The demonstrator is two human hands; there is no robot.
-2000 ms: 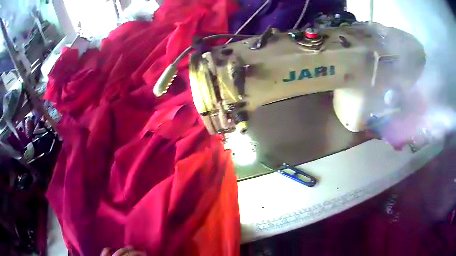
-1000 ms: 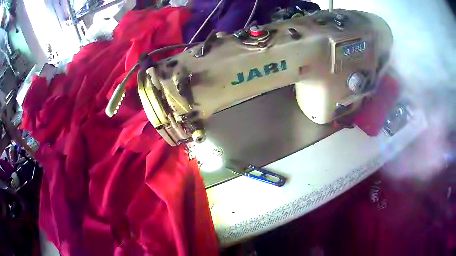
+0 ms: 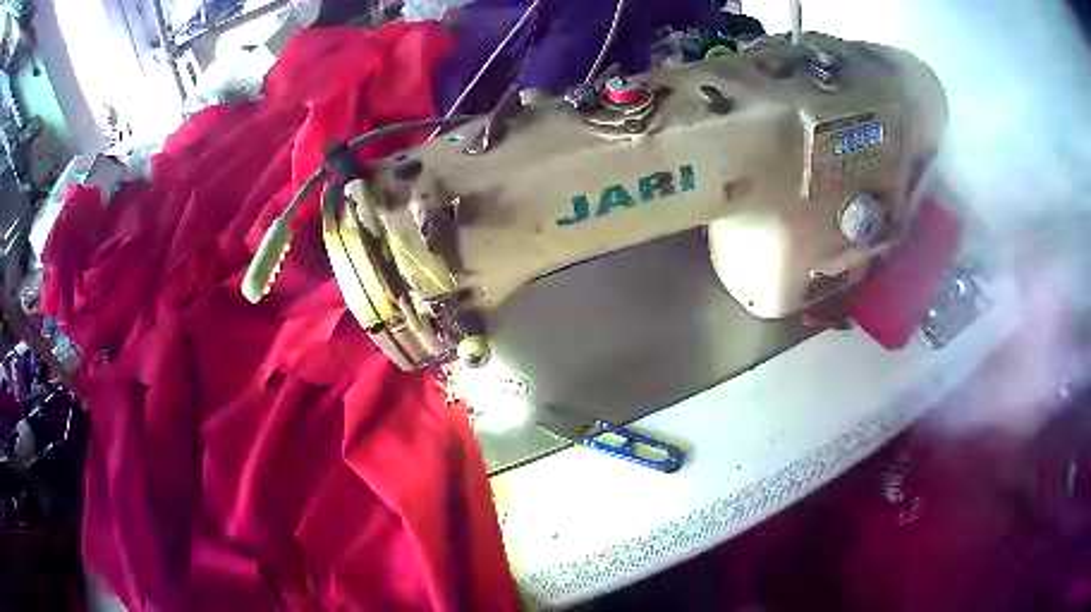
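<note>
The red fabric [image 3: 275, 442] lies in a folded heap left of and behind the cream sewing machine [image 3: 622, 191] lettered "JARI". Its orange-red right edge runs beside the bright lit needle area [image 3: 493, 395] and down to the bottom of the picture. The lamp glare hides the presser foot and needle. Blue-handled thread snips [image 3: 634, 446] lie at the front edge of the grey machine bed [image 3: 634, 323], blades towards the needle. Neither of my hands is in view.
A gooseneck lamp [image 3: 267, 259] hangs left of the machine head. Dark purple fabric [image 3: 514, 54] is heaped behind. A red scrap [image 3: 906, 277] and shiny metal parts [image 3: 954, 308] lie at the table's right end. Haze blurs the right side.
The view has turned, so the machine and snips show further left than two seconds ago. The fingertips then seen at the bottom edge are out of view.
</note>
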